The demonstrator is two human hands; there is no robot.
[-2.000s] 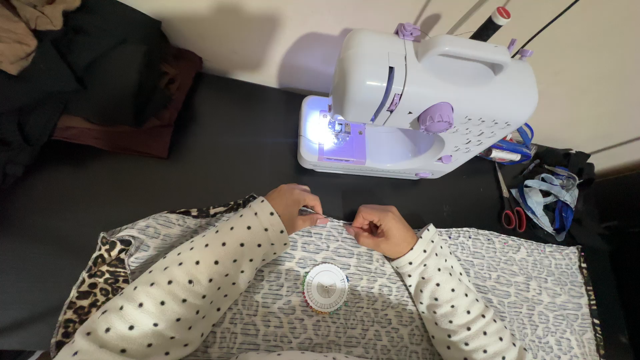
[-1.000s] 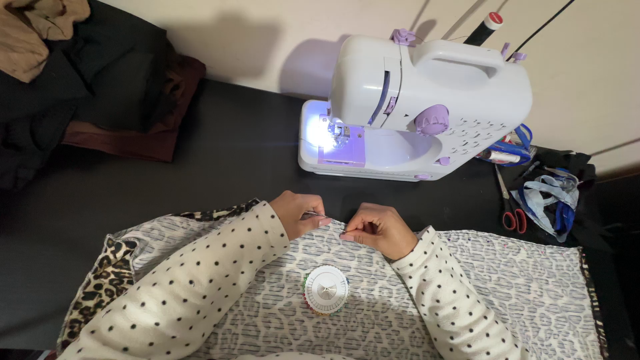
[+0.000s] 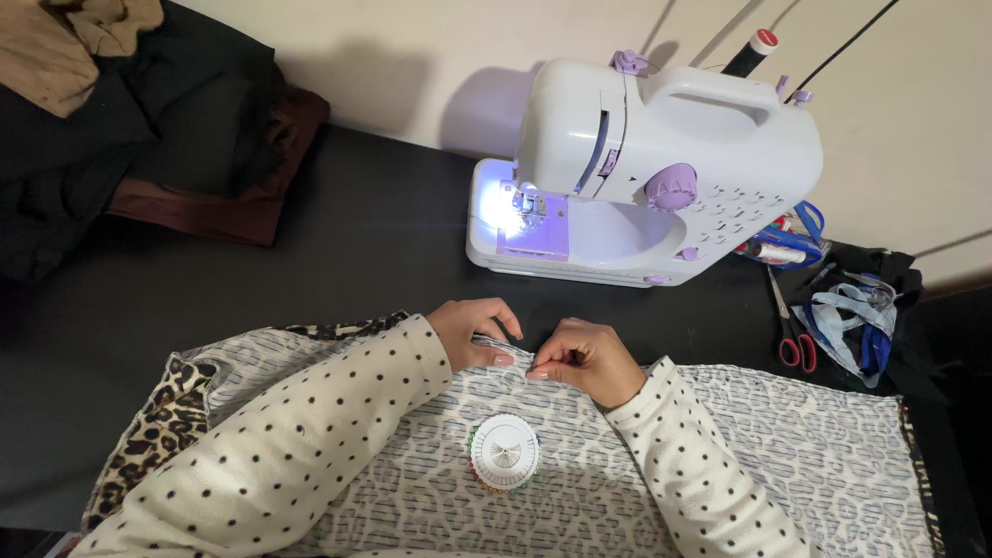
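Observation:
A large piece of leopard-print fabric (image 3: 589, 457), its paler side up, lies across the front of the black table. My left hand (image 3: 477, 333) holds its far edge between thumb and fingers, the index finger lifted off. Close by on the right, my right hand (image 3: 585, 360) pinches the same edge between thumb and fingertips. Whether a pin is in that pinch cannot be told. On the fabric below my hands rests a round white wheel of pins (image 3: 505, 453) with coloured heads around its rim.
Beyond my hands stands a white and purple sewing machine (image 3: 666, 147), its lamp lit. Red-handled scissors (image 3: 794, 341), a heap of blue straps (image 3: 852, 325) and a clear case with blue trim (image 3: 806, 240) lie at right. Dark folded clothes (image 3: 201, 116) are piled at far left.
My left index finger has lifted away from the thumb, and more of the fabric's edge shows between my hands. My right hand still pinches the edge.

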